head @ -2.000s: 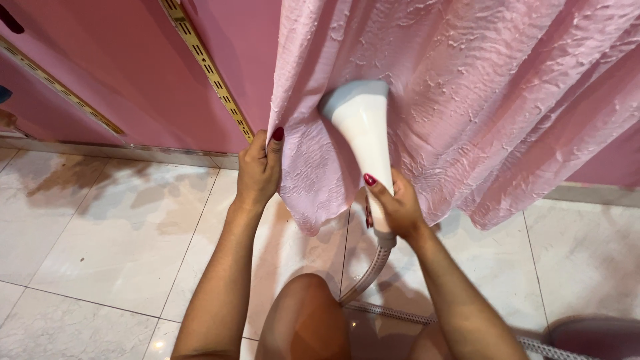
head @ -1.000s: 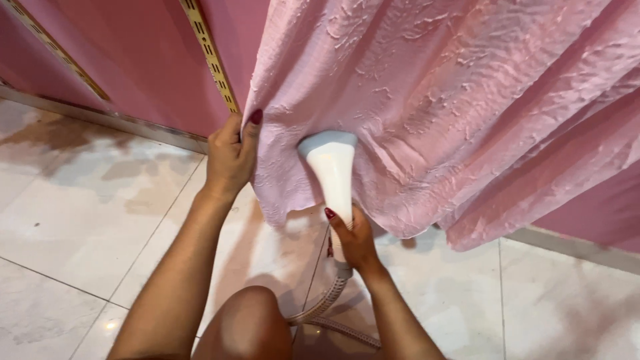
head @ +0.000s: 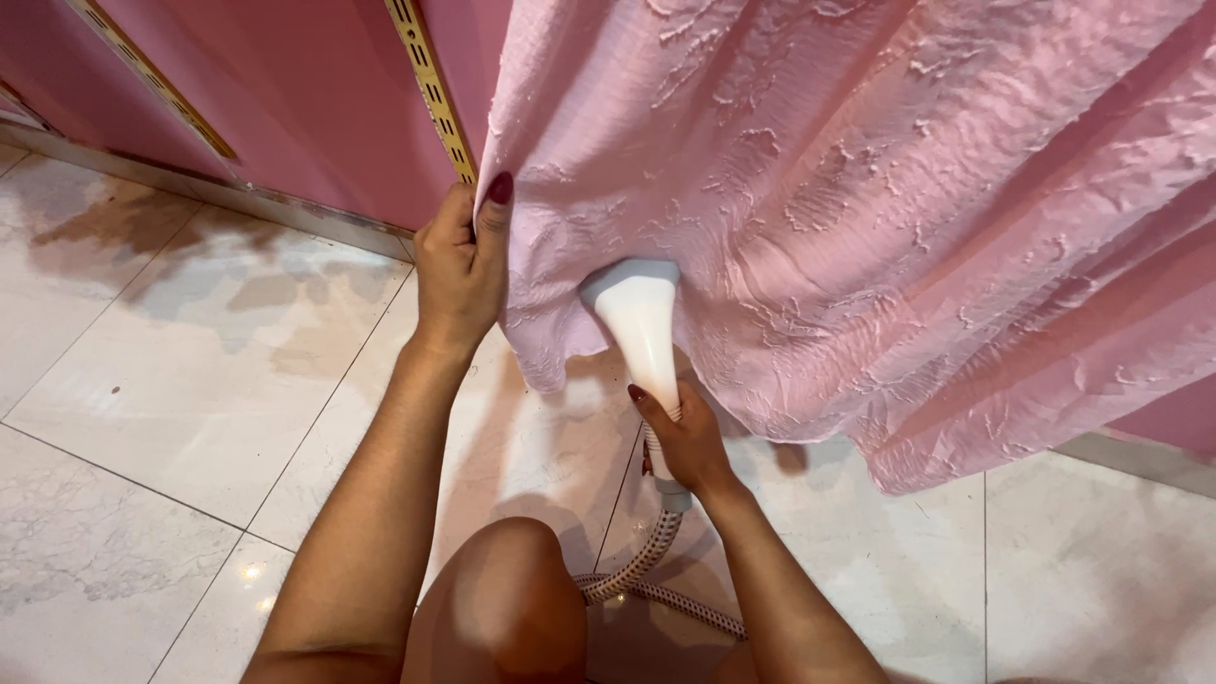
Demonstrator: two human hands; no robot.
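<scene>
A pink textured fabric hangs in folds from the top of the view. My left hand pinches its left edge between thumb and fingers. In my right hand is the handle of a white garment steamer head, whose wide end lies against the lower part of the fabric. From the handle's lower end a braided steamer hose curves down to the floor beside my knee. Some fingers of my right hand are hidden behind the handle.
Behind the fabric stands a pink wall with slotted gold metal shelf strips. A baseboard runs along its foot. My bent knee is low in the middle, above the glossy tiled floor.
The steamer head has moved lower on the fabric than it was two seconds ago. My left hand keeps hold of the fabric's edge.
</scene>
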